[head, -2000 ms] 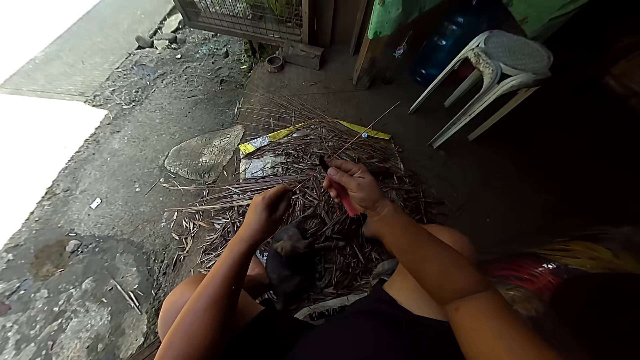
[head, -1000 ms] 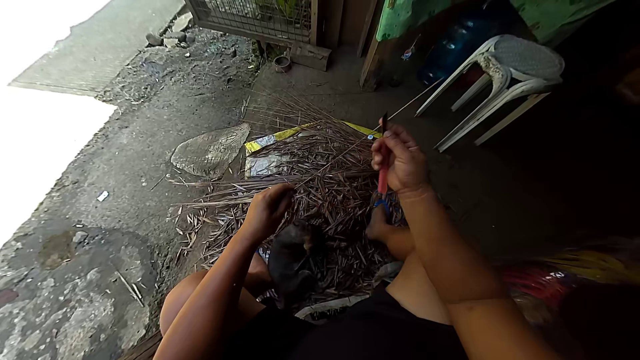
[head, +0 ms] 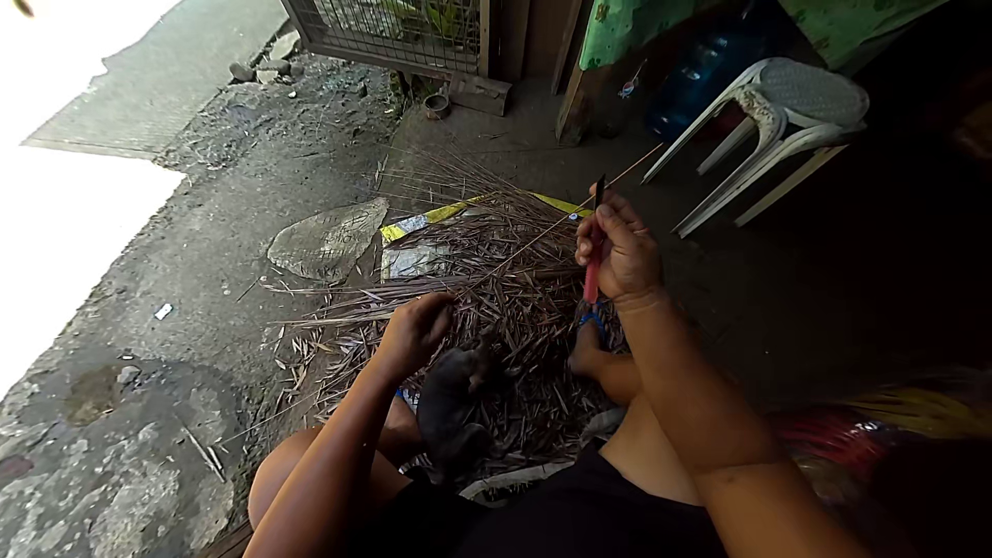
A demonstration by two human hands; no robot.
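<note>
My left hand (head: 421,329) is closed on the near end of a long thin leaf midrib (head: 527,246), which slants up and to the right. My right hand (head: 622,248) grips a red-handled knife (head: 593,271) with a dark blade pointing up; the midrib passes by the blade and runs on beyond the fingers. Under both hands lies a heap of brown leaf strips and shavings (head: 535,310), partly on a sack with yellow edging (head: 446,211). A small dark animal, seemingly a puppy (head: 449,403), lies on the shavings between my legs, just below my left hand.
A white plastic stool (head: 810,93) stands at the upper right beside a blue water jug (head: 701,85). A flat stone (head: 329,240) lies left of the heap. At the back are a wire-mesh cage (head: 395,31), a small bowl (head: 436,106) and a wood block (head: 479,93).
My right hand with the knife has moved up and to the right, away from my left hand, and more of the midrib now stretches between them. My left hand has stayed low.
</note>
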